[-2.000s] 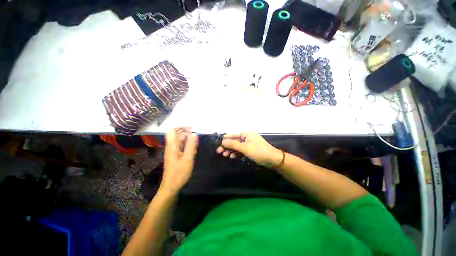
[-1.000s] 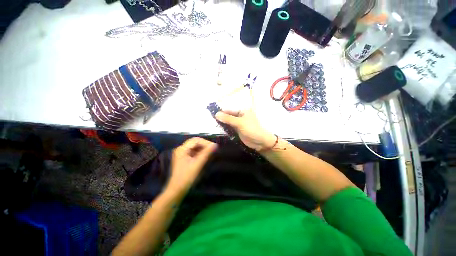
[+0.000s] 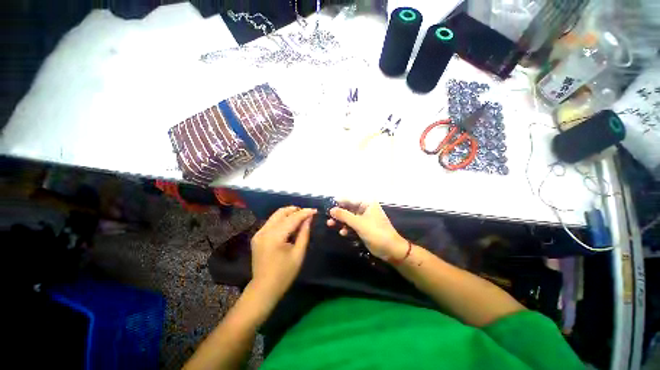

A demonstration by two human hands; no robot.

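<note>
The black garment [image 3: 340, 264] lies dark across the lap below the table's front edge. My right hand [image 3: 367, 225] pinches a bit of its dark edge, where small shiny specks show, just off the table's edge. My left hand [image 3: 281, 242] is close to the left of it, with thumb and forefinger tips together at the cloth. A needle or thread between the fingertips is too fine to see.
On the white table [image 3: 326, 162] are a striped pouch [image 3: 231, 134], metal chain [image 3: 282, 50], red-handled scissors [image 3: 452, 144] on studs [image 3: 492, 137], cutting pliers [image 3: 387, 128], black thread cones [image 3: 400, 43], a dark phone [image 3: 481, 47], plastic bags and a pale cable [image 3: 568, 233].
My right hand lifted the dark edge over the table, then came back down to the table's front edge. My left hand moved away and has returned close to it. The view has shifted slightly.
</note>
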